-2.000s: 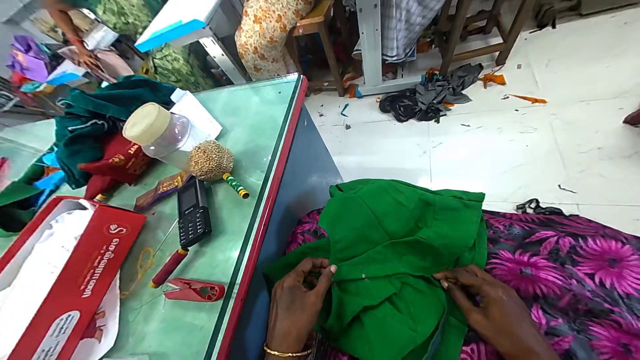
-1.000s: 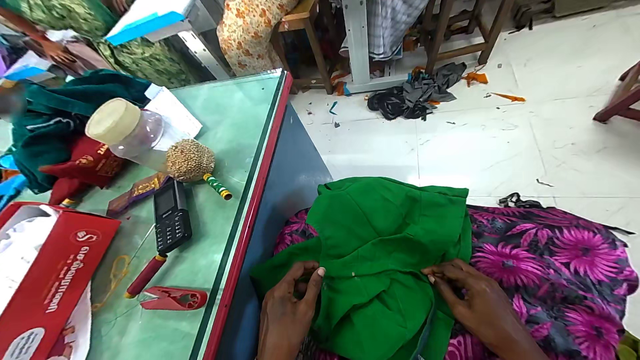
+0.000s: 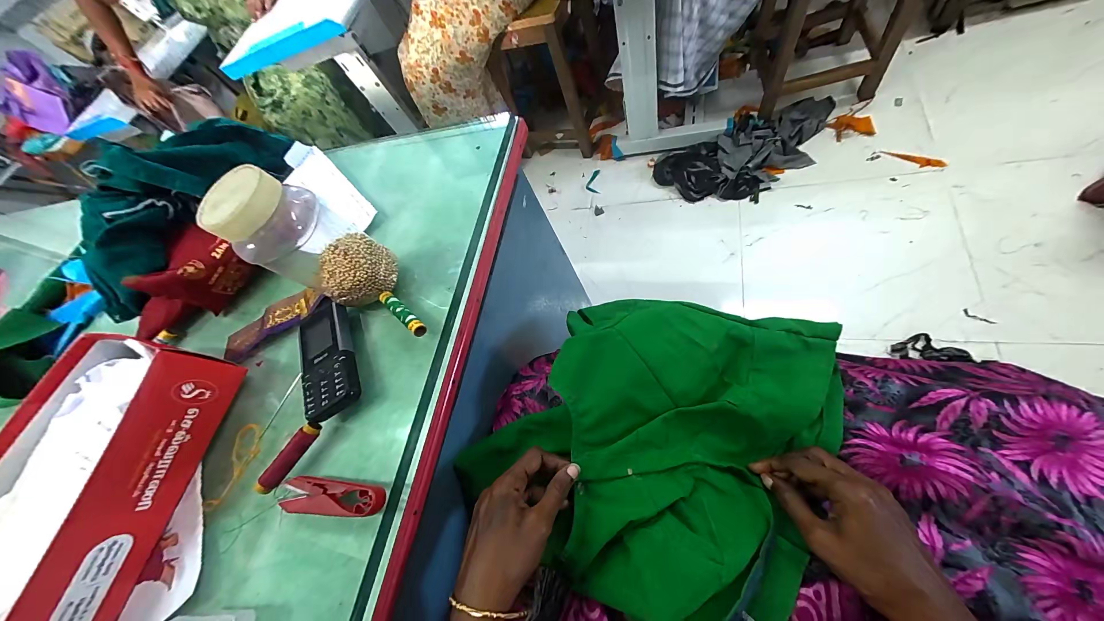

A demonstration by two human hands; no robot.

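A green cloth garment (image 3: 681,388) lies spread over my lap, on a black and magenta flowered fabric (image 3: 914,457). My left hand (image 3: 517,517) pinches its left side between thumb and forefinger. My right hand (image 3: 845,517) pinches the right side of the same fold. A small pale mark shows on the garment between both hands. On the glass-topped table at left lie a red thread clipper (image 3: 332,498), a dark red thread spool (image 3: 288,459) and a black keypad phone (image 3: 329,362).
The table's red edge (image 3: 457,371) runs close beside my left hand. Farther back stand a lidded plastic jar (image 3: 259,216), a beaded ball (image 3: 358,268), a red box (image 3: 147,483) and dark green cloth (image 3: 129,241). Cloth scraps (image 3: 750,155) lie on the floor. Other people sit beyond.
Both hands keep their hold on the garment's fold, with little plain movement. The view has shifted slightly.
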